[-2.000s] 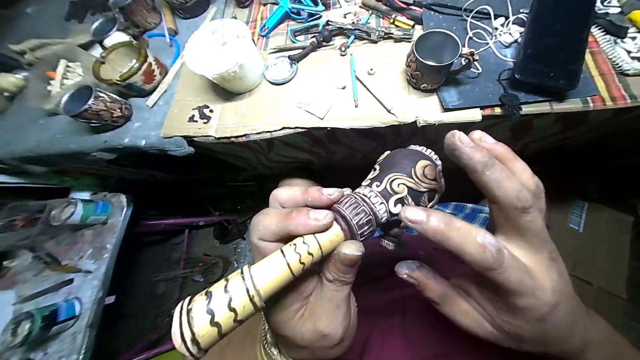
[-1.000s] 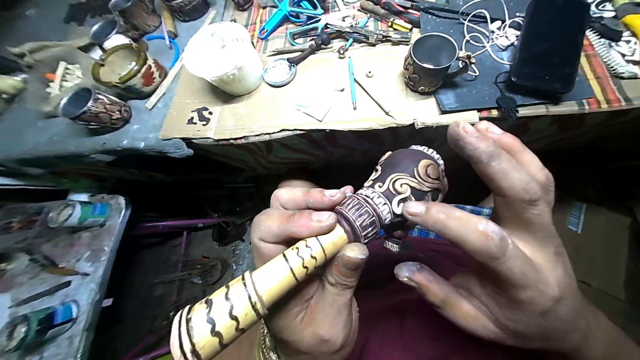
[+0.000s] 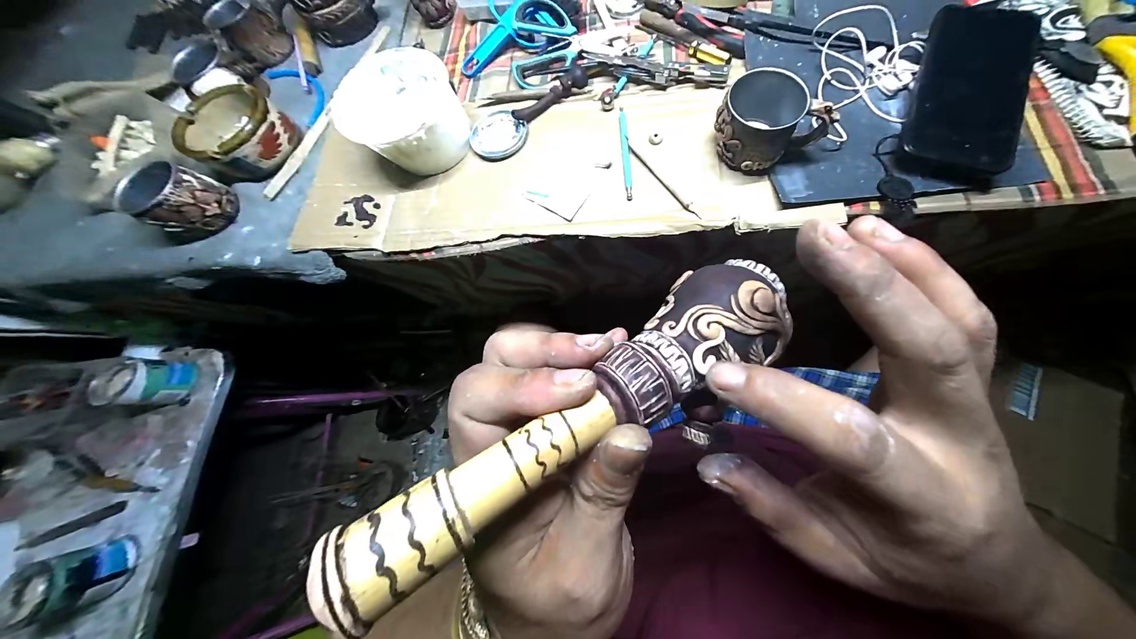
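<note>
My left hand [image 3: 550, 461] grips a pale bamboo-like tube [image 3: 461, 506] with dark wavy lines and rings, close to its dark ribbed collar [image 3: 643, 380]. Beyond the collar is a rounded dark brown bulb [image 3: 723, 311] with raised tan scrolls and a toothed pale band. The piece slants from lower left to upper right. My right hand [image 3: 905, 408] has its fingers apart, with the index fingertip at the lower side of the bulb, touching or very near a scroll. Its thumb is below, off the surface. A small dark part [image 3: 701, 422] hangs under the bulb.
On the table lie a cardboard sheet [image 3: 426, 209], a white tub [image 3: 404, 111], a turquoise stylus-like tool [image 3: 625, 155], a thin stick [image 3: 664, 177], a dark carved mug [image 3: 763, 120], blue-handled scissors [image 3: 524, 40], pliers and a black phone [image 3: 972, 89]. A side table [image 3: 191, 426] holds jars at left.
</note>
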